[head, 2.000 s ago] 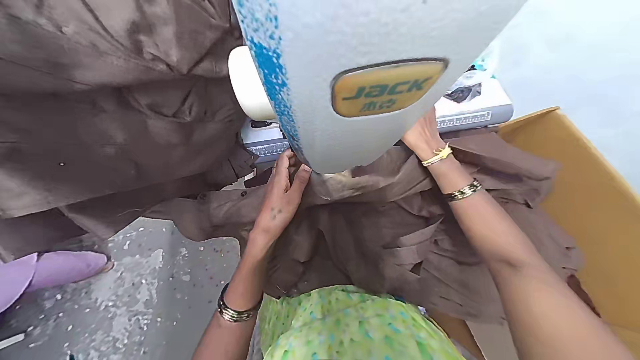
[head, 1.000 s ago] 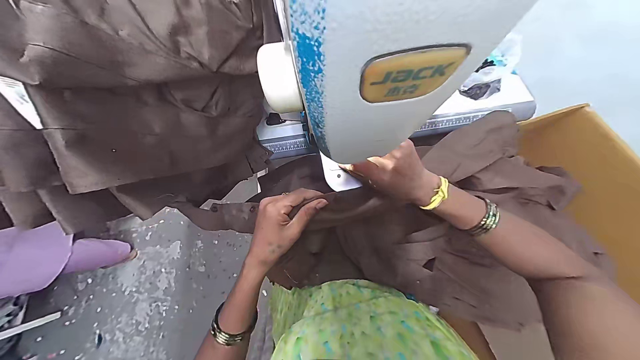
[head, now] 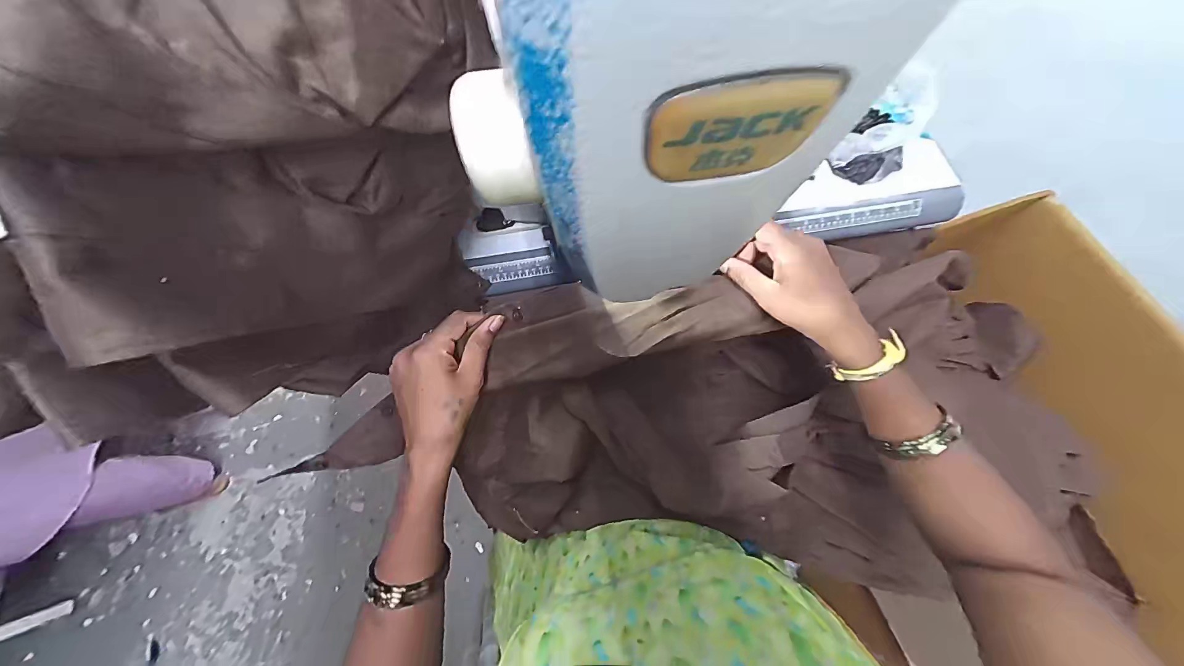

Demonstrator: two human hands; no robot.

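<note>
Brown fabric (head: 555, 342) stretches across the bed of a Jack sewing machine (head: 610, 166), whose head hides the needle area. My left hand (head: 435, 384) pinches the fabric's edge between thumb and fingers, left of the machine head. Just right of the head, my right hand (head: 800, 287) grips the same strip with its fingertips. More of the brown cloth hangs in folds over my lap, above a green patterned garment (head: 647, 592).
A big pile of brown fabric (head: 231, 231) fills the upper left. At right stands a yellow-brown box or panel (head: 1082, 324). Crumpled plastic (head: 879, 148) lies on the machine bed. Another person's purple sleeve or garment (head: 139, 486) shows at lower left.
My right hand, beside the needle area a second ago, has moved right along the strip. The hands are now farther apart, with the strip stretched between them.
</note>
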